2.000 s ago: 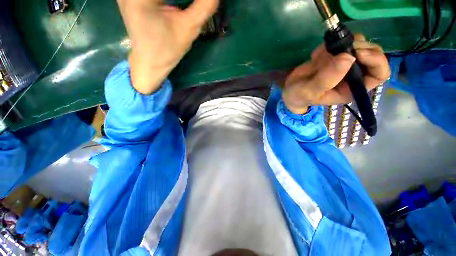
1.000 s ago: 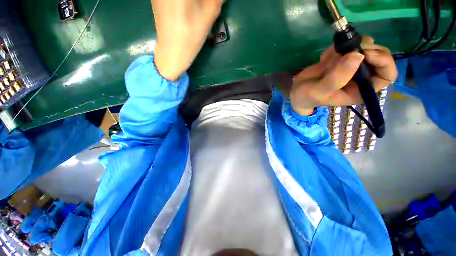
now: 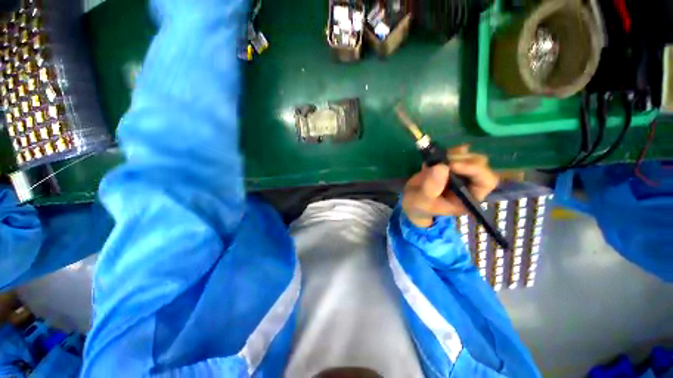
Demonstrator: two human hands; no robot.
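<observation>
My right hand (image 3: 450, 184) holds the black handle of a soldering iron (image 3: 465, 196), its metal tip pointing up and left above the mat, right of the fixture. The dark grey fixture (image 3: 328, 122) with a paler centre lies on the green bench mat (image 3: 288, 81). My left hand is out of the picture past the top edge; only its blue sleeve (image 3: 181, 133) shows, reaching forward. A few small modules (image 3: 256, 43) lie by the sleeve.
A blister tray (image 3: 33, 96) of modules stands at the left, a solder spool (image 3: 22, 184) below it. Dark housings (image 3: 347, 26) sit at the back. A green tray (image 3: 485, 81) holds a round cup (image 3: 542, 48); cables cross its edge. Another filled tray (image 3: 516, 240) is below the bench edge.
The view has shifted forward over the bench, showing the whole fixture. My left arm has reached forward, taking the hand out of view. My right hand still holds the iron, now nearer the fixture.
</observation>
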